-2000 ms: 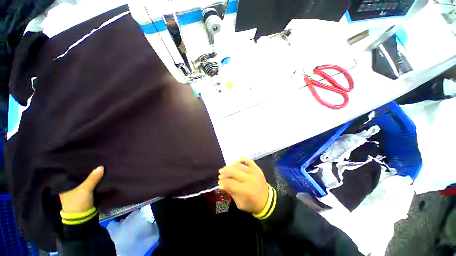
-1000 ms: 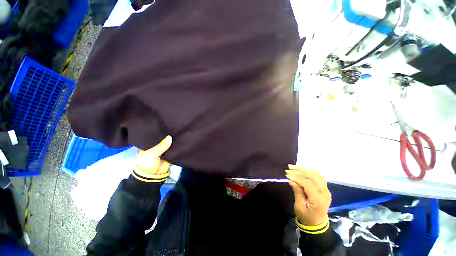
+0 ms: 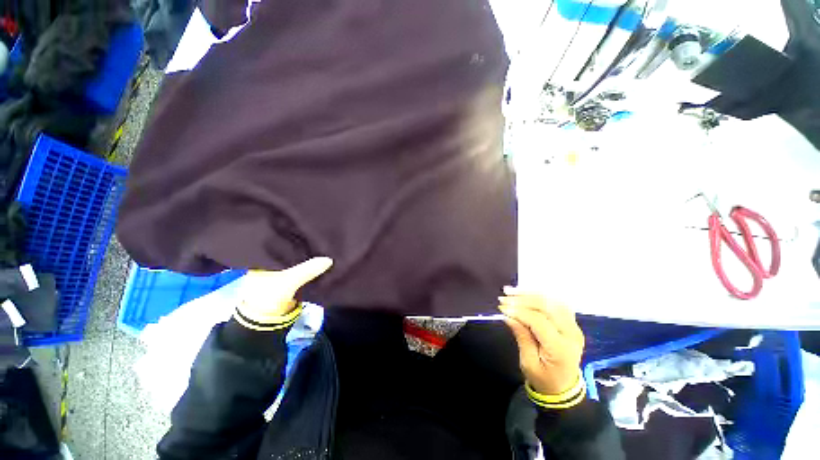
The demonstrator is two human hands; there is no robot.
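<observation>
A large dark maroon-black garment panel (image 3: pixel 360 153) lies over the table and hangs over its front edge, with a thin white band along its near edge. My left hand (image 3: pixel 280 289) holds the panel's near edge at the left, thumb on top, fingers hidden beneath. My right hand (image 3: pixel 545 334) pinches the near right corner between thumb and fingers. The sewing machine's needle area (image 3: pixel 589 115) is just right of the panel's right edge, bright and blurred. Red-handled scissors (image 3: pixel 743 250) lie on the white table (image 3: pixel 611 243) to the right.
A blue crate (image 3: pixel 780 386) with white and dark pieces stands below the table at right. Another blue crate (image 3: pixel 67 234) stands on the floor at left. White fabric (image 3: pixel 175 350) lies over a blue container (image 3: pixel 148 296) by my left arm. A black cloth (image 3: pixel 746 76) hangs at upper right.
Since two seconds ago the view has swung left and the panel is spread flatter. In the last second the panel and both hands have shifted only slightly; both hands keep their hold.
</observation>
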